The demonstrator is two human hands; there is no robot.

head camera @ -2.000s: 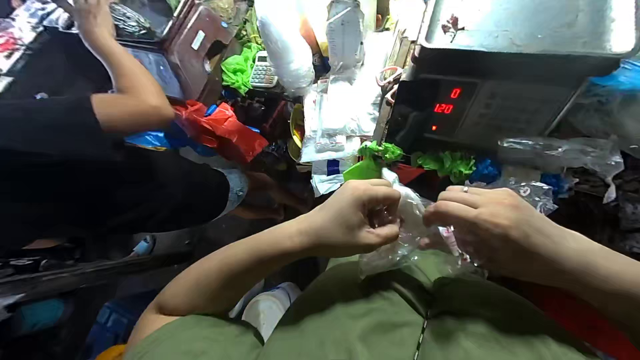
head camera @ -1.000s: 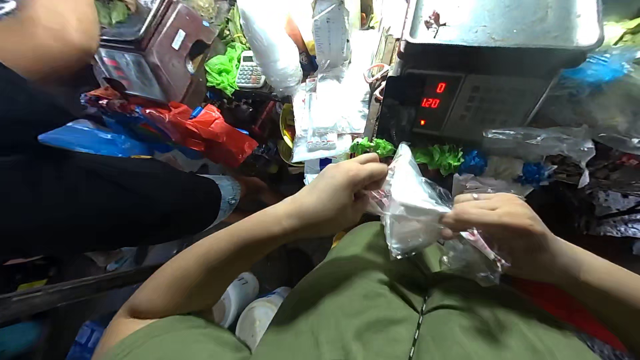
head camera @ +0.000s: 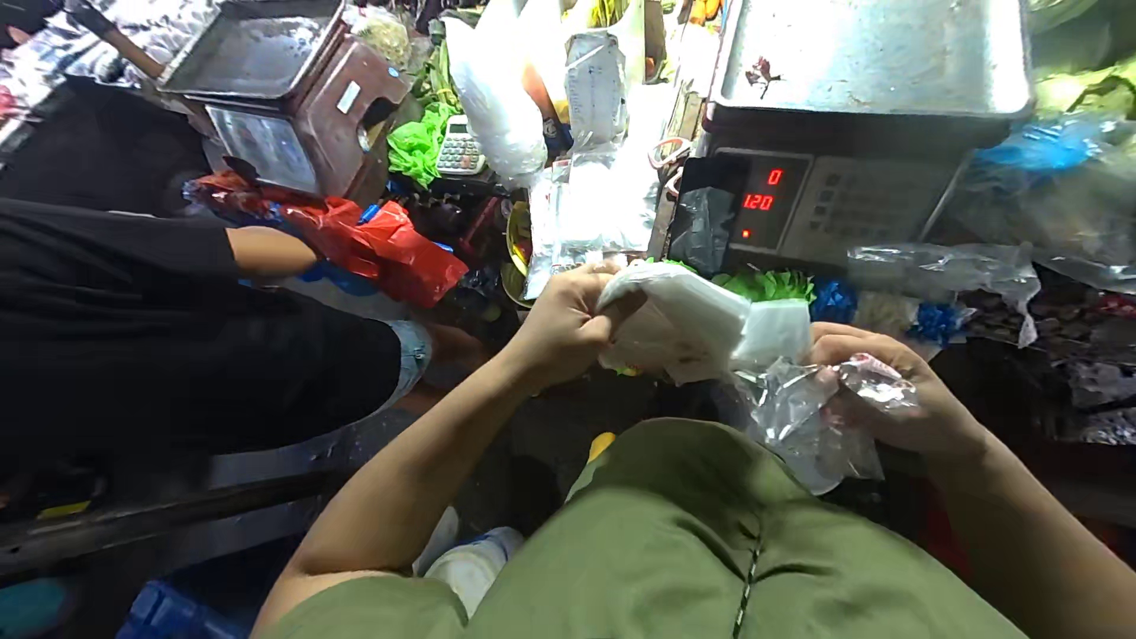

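Observation:
Above my lap, my left hand (head camera: pixel 568 324) grips one end of a white plastic bag (head camera: pixel 688 311), thumb and fingers closed on it. The bag stretches toward the right, where my right hand (head camera: pixel 896 390) pinches a crumpled clear plastic bag (head camera: pixel 785 404). The white bag's right end reaches the fingers of my right hand; whether they hold it too is unclear. Behind the hands is a digital scale (head camera: pixel 821 200) with a metal tray (head camera: pixel 874 58) on top and lit red digits.
At the left, a person in dark clothes (head camera: pixel 177 328) stands close beside a second scale (head camera: pixel 306 133). Red plastic bags (head camera: pixel 382 248), a calculator (head camera: pixel 461 149), scissors (head camera: pixel 669 153) and stacked clear bags (head camera: pixel 595 209) lie beyond my hands. A blue crate (head camera: pixel 182 612) is at the lower left.
My hands have moved apart, and the white bag, bunched between them a second ago, is now stretched out sideways. The other person's arm has left its place over the left scale.

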